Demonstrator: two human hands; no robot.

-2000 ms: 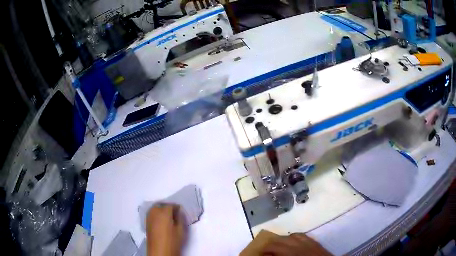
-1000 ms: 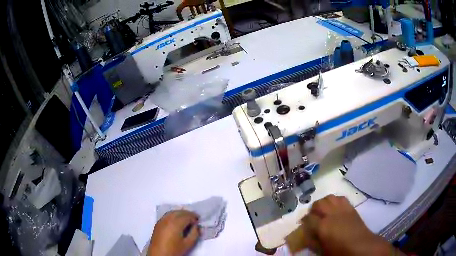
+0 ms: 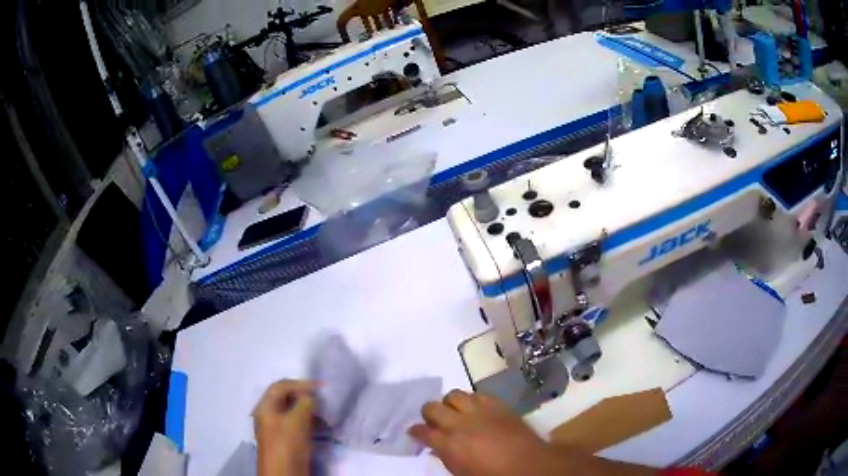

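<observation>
My left hand (image 3: 286,418) grips a blurred grey fabric piece (image 3: 337,372), raised on edge. Flat grey fabric pieces (image 3: 395,416) lie to its right, left of the needle plate. My right hand (image 3: 479,432) has its thumb and fingers at their right edge, holding it. The tan card template (image 3: 618,418) lies flat in front of the sewing machine (image 3: 651,218), right of my right hand and partly behind my forearm. The presser foot area (image 3: 549,358) holds no visible fabric.
A grey fabric pile (image 3: 723,321) lies under the machine arm. More grey pieces (image 3: 240,460) lie at the near left table edge. Crumpled clear plastic (image 3: 372,200) and a black phone-like rectangle (image 3: 273,227) lie beyond the table. A second machine (image 3: 344,84) stands behind.
The template has left my right hand and now lies flat on the machine table. My right hand has moved left to the fabric. My left hand has lifted a piece.
</observation>
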